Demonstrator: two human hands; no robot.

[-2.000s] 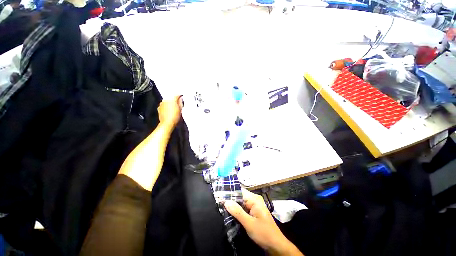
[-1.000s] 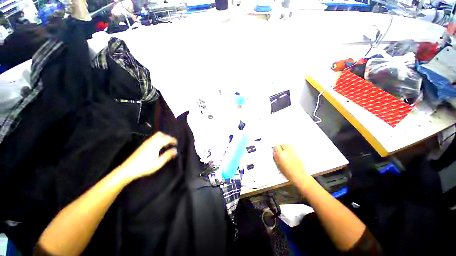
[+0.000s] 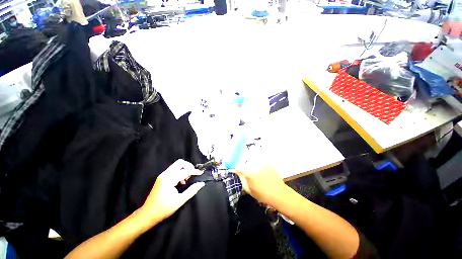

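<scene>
A large black garment [image 3: 101, 152] covers the left side and the near front. A black-and-white plaid band [image 3: 233, 188] lies along its right edge, by the presser foot area [image 3: 208, 165] of the sewing machine. A light-blue machine part [image 3: 236, 150] stands just behind it. My left hand [image 3: 175, 187] pinches the black cloth left of the needle area, thumb and fingers close together. My right hand [image 3: 257, 183] is at the top of the plaid band, its fingertips on the cloth beside the blue part. The machine body is washed out by glare.
The white machine table [image 3: 309, 152] ends in a wooden edge. At right, a second table [image 3: 349, 119] holds red patterned material [image 3: 367, 96], an orange-handled tool [image 3: 338, 66] and a clear plastic bag [image 3: 387, 73]. Black cloth [image 3: 400, 207] lies low at the right.
My left hand has moved right and down to the cloth near the needle area. My right hand, earlier apart over the tabletop, has come left onto the plaid band.
</scene>
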